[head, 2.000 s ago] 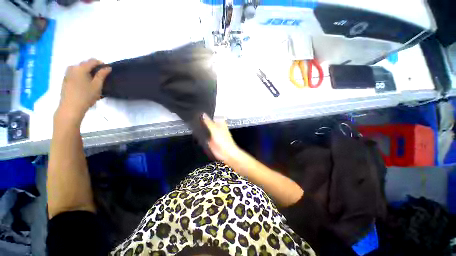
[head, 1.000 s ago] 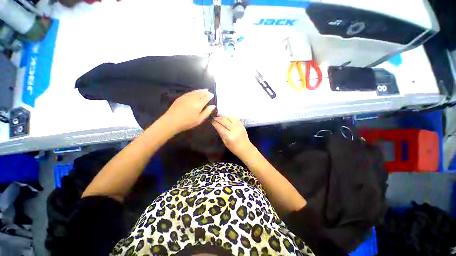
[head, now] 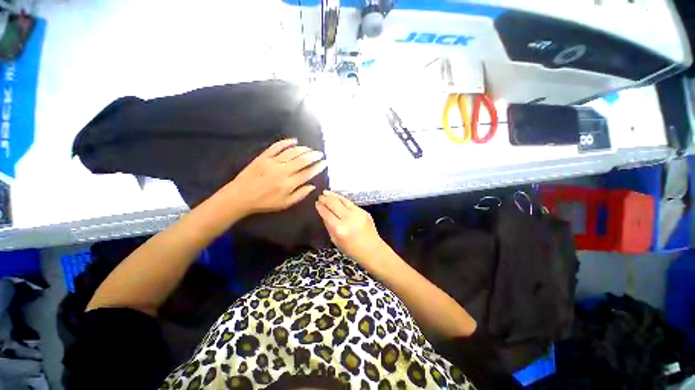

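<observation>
A black garment piece [head: 206, 129] lies on the white machine table, left of and up to the lit presser foot [head: 324, 72], and hangs over the front edge. My left hand [head: 278, 179] lies on the cloth near its right edge, fingers together and pointing right. My right hand [head: 347, 221] pinches the cloth's right edge at the table's front edge, just below my left fingertips. The needle tip is lost in the glare.
Thread snips [head: 405, 133] lie right of the cloth, then scissors [head: 470, 119] with yellow and red loops, and a black phone [head: 543, 124]. The machine head [head: 457, 34] spans the back. Dark cloth heaps [head: 503, 274] and a red crate [head: 636, 221] are below the table.
My left hand came from the cloth's far left end to its right edge beside my right hand. Since a second ago both hands have shifted only slightly, and the view has moved a little.
</observation>
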